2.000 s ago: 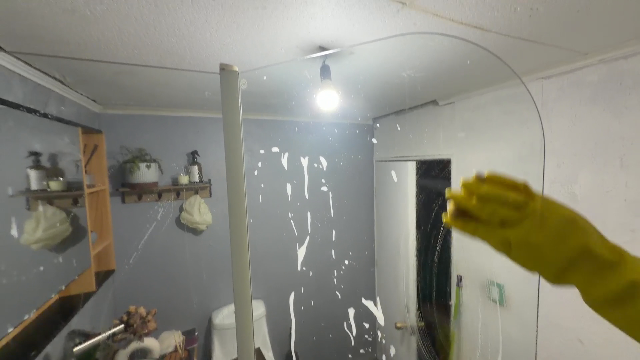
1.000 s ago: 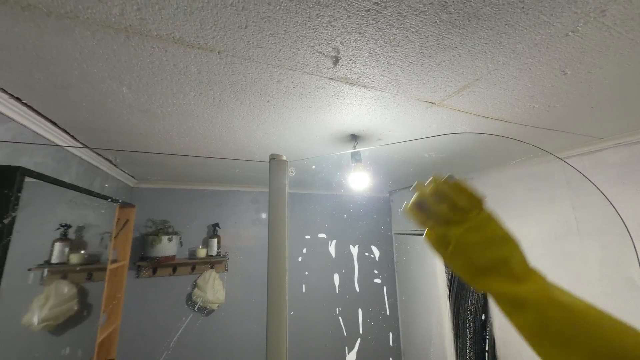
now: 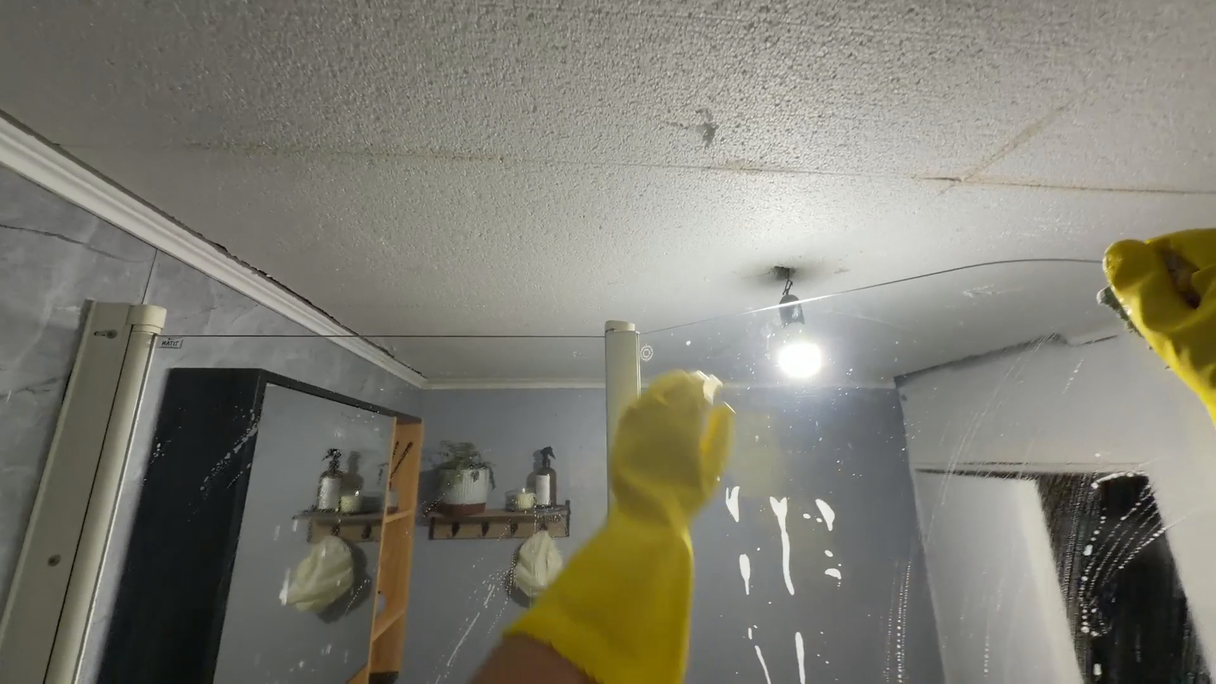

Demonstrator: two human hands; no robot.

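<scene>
My left hand [image 3: 670, 446], in a yellow rubber glove, is raised in front of the glass shower panel [image 3: 836, 437], beside its pale vertical post [image 3: 622, 366]. Its fingers look bent and are partly blurred; whether they hold or touch anything cannot be told. At the right edge my right hand [image 3: 1164, 304], in a matching glove, is closed around what looks like a scrubbing sponge [image 3: 1113, 302], of which only a dark greenish edge shows, near the panel's curved top edge. White runs of foam [image 3: 784, 546] and fine streaks mark the glass.
A lit bulb [image 3: 799, 358] hangs from the textured ceiling [image 3: 475, 209]. Another pale profile [image 3: 104, 475] stands at the left wall. Beyond the glass are a dark-framed mirror cabinet [image 3: 190, 513] and a wooden shelf [image 3: 499, 524] with a potted plant [image 3: 464, 484] and a spray bottle [image 3: 544, 478].
My left hand has come into view near the post. My right hand has moved to the right edge of the view. The view has tilted upward, showing more ceiling.
</scene>
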